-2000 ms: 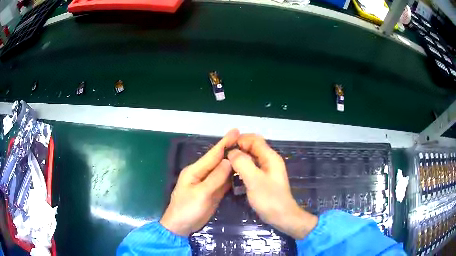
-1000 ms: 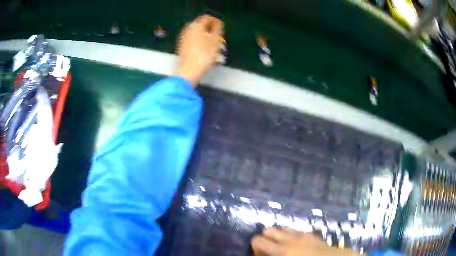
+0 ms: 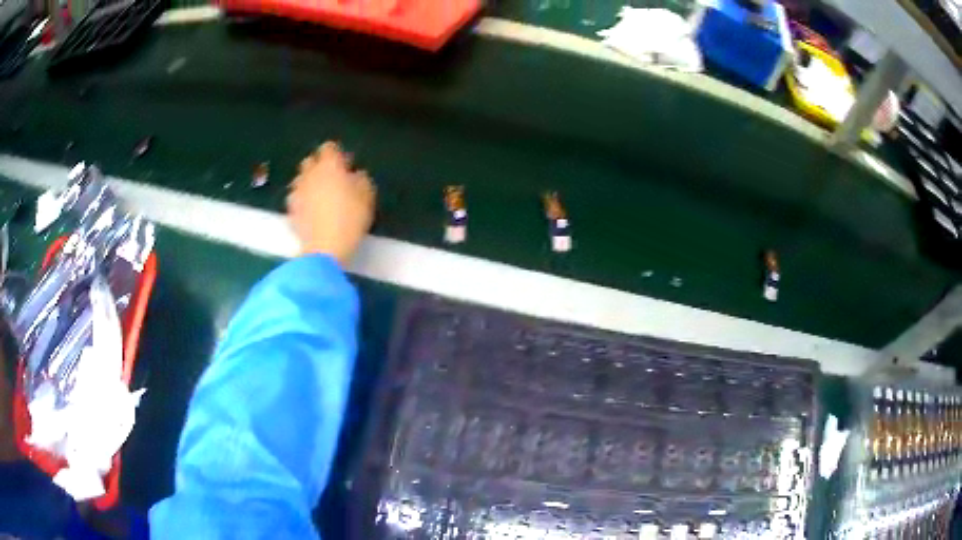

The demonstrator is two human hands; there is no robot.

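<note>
My left hand, in a blue sleeve, is over the near part of the green conveyor belt, just past the pale rail. Its fingers are bent and blurred, with a dark speck at the fingertips; whether it holds a part is not clear. To its right lie three flex circuit modules, the nearest with an amber end and a white end. A small module part lies left of the hand. The dark blister tray is in front of me. My right hand is not in view.
A red bin with silvery bags and white scraps is at left. A filled clear tray is at right. A red-orange tray, white cloth, blue box and yellow basin are beyond the belt. Black trays are at both far corners.
My left hand has moved left along the belt. A module now lies where it was reaching a second ago. My right hand has gone out of view. The camera view has shifted.
</note>
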